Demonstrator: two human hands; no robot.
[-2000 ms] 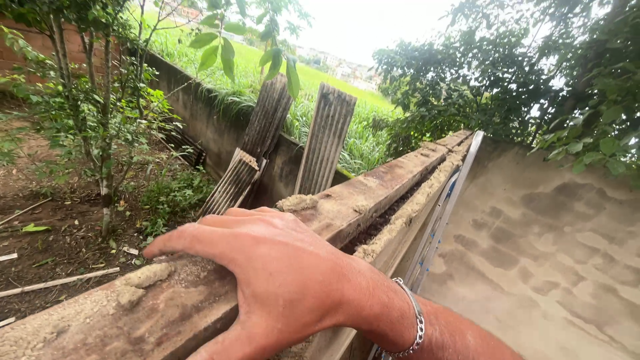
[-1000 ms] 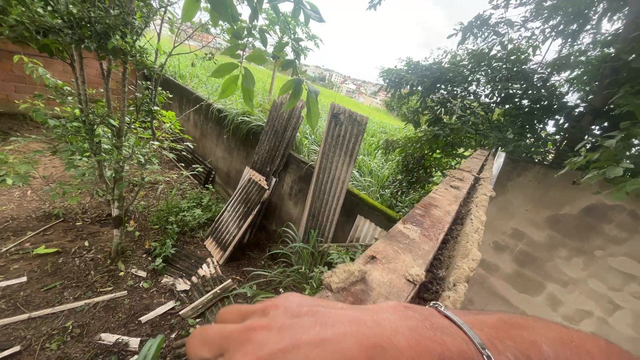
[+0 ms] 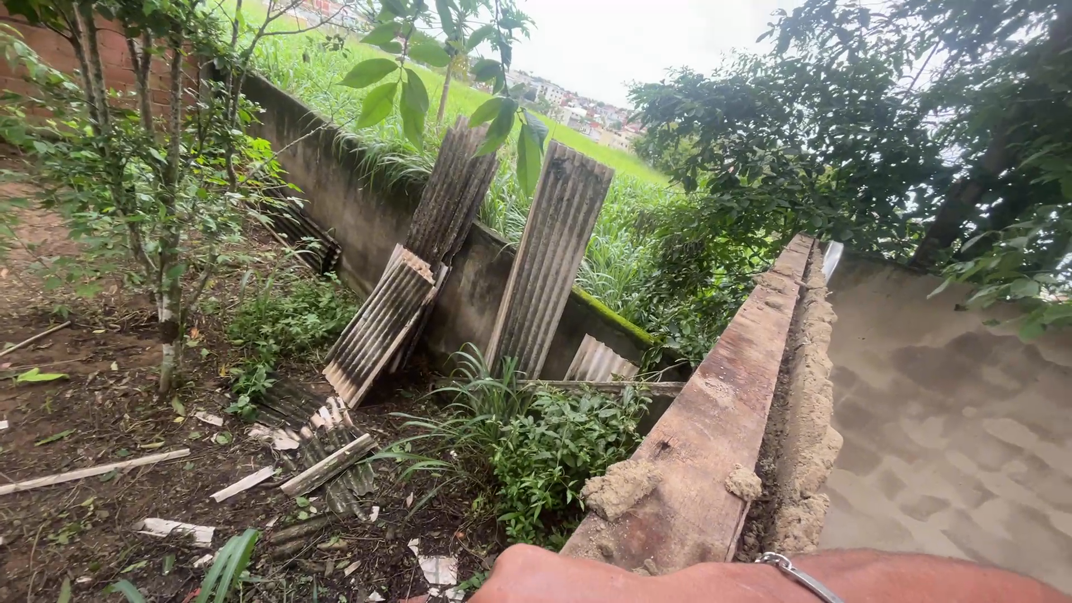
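Along the bottom edge runs my right hand (image 3: 603, 579) with a chain bracelet at the wrist. Its fingers are cut off by the frame, so what they touch or hold cannot be seen. Just beyond it, a worn wooden board (image 3: 712, 410) lies along the wall top, with lumps of mortar (image 3: 621, 487) on it. A dark gap separates the board from a rough strip of mortar (image 3: 806, 452) on the right. My left hand is out of view.
Damp, rendered wall face (image 3: 955, 419) drops away at right. Corrugated sheets (image 3: 553, 251) lean on a concrete boundary wall (image 3: 469, 310). Broken sheet pieces (image 3: 331, 465) and wood strips lie on soil at left. A slim tree (image 3: 170, 276) stands there, and leafy branches (image 3: 770, 151) hang at right.
My right hand was over the board with spread fingers two seconds ago; now it is low at the bottom edge. The view has shifted, showing more ground and plants left of the board.
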